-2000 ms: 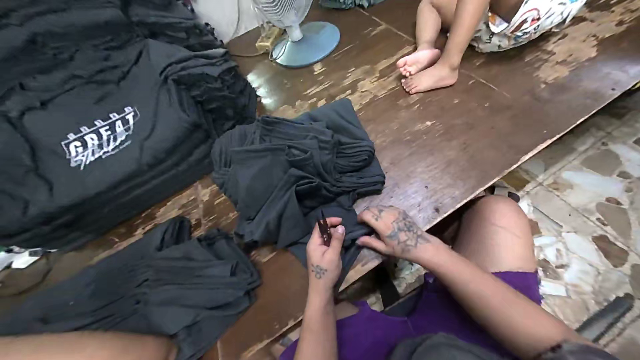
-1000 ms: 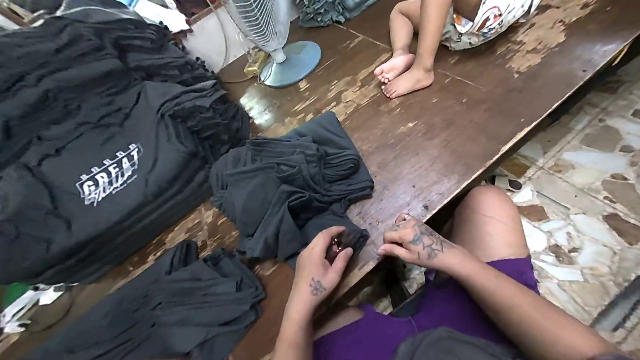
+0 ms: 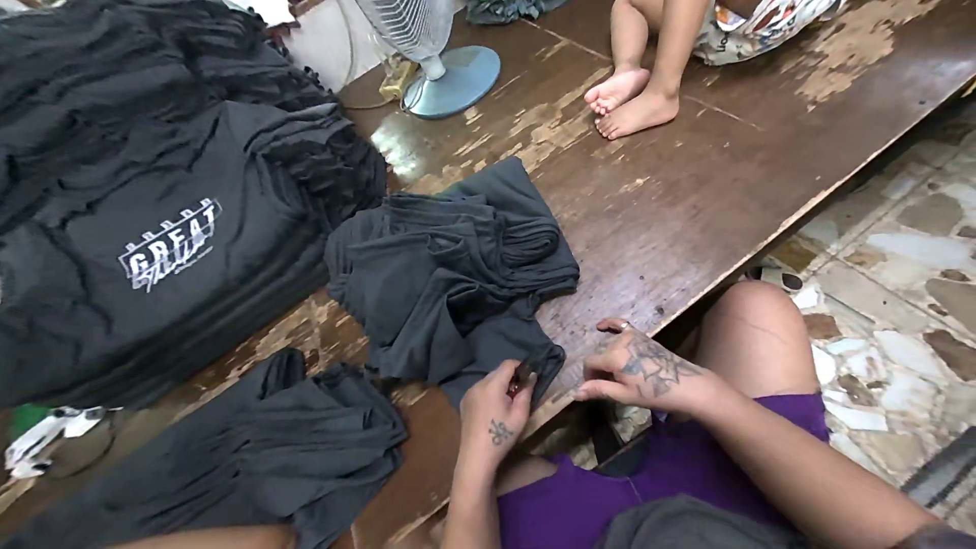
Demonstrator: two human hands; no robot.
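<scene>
My left hand [image 3: 499, 408] is closed around a small dark pair of thread snips [image 3: 521, 379], mostly hidden by the fingers, at the lower corner of a bunched pile of dark grey fabric pieces [image 3: 450, 267]. To its right, my right hand [image 3: 640, 366] hovers by the table edge with fingers curled and apart, holding nothing that I can see. A second heap of dark fabric [image 3: 305, 450] lies at the lower left. Behind it rises a tall stack of black printed garments [image 3: 252, 175].
On the worn brown wooden table [image 3: 732, 183] stands an electric fan [image 3: 457, 80]. Another person's bare feet [image 3: 637, 103] rest at the back. White plastic scraps [image 3: 53, 435] lie far left. The table's edge runs diagonally above a stone-patterned floor [image 3: 892, 305].
The right hand has drawn away from the fabric corner, which it was beside two seconds ago. The snips, upright and visible earlier, are now mostly covered by the left hand.
</scene>
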